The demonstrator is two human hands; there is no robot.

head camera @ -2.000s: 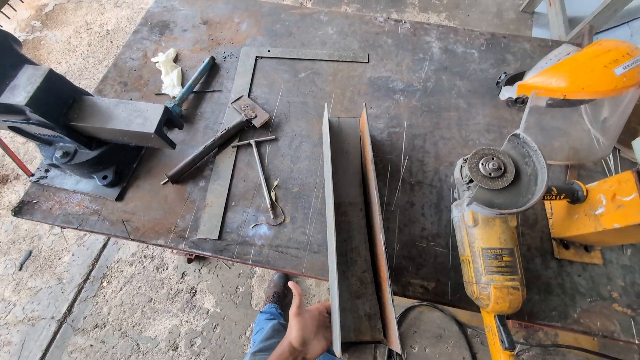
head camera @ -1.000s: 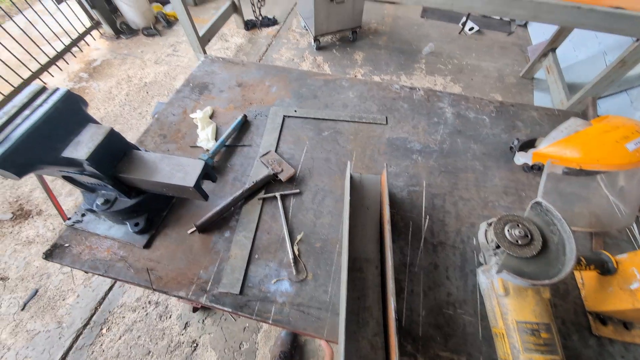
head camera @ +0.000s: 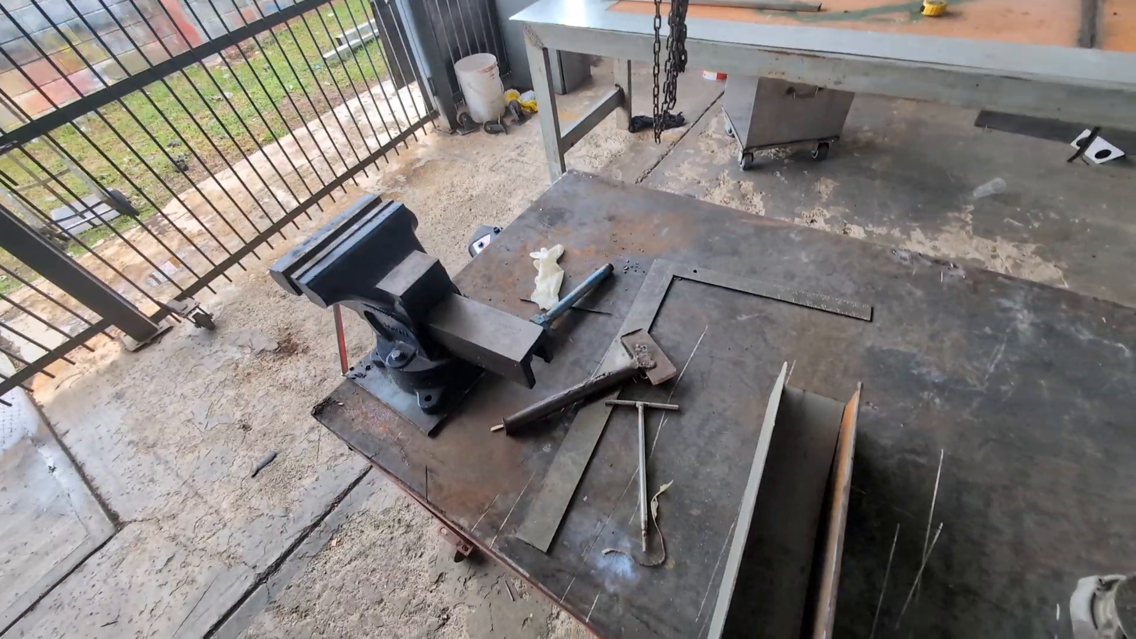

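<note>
Neither of my hands shows in the head view now. A steel channel (head camera: 803, 479) lies open side up on the steel table (head camera: 994, 373), running out at the bottom edge. Left of it are a T-handled metal tool (head camera: 642, 470) and a steel framing square (head camera: 577, 470). A hammer (head camera: 577, 397) rests across the square's long leg. A black bench vise (head camera: 408, 311) is mounted at the table's left corner, its blue-grey handle (head camera: 577, 293) reaching over the tabletop. Part of the angle grinder (head camera: 1099, 603) shows at the lower right corner.
A crumpled whitish glove or cloth (head camera: 547, 275) lies behind the vise handle. Beyond the table stand a second metal-framed table (head camera: 799, 62), hanging chains (head camera: 666, 71) and a wheeled metal cabinet (head camera: 781, 115). A barred metal gate (head camera: 204, 151) and a white bucket (head camera: 481, 87) are at the back left.
The view has swung up and to the left. An open hand by the channel's near end two seconds ago is out of sight. The face shield has left the view.
</note>
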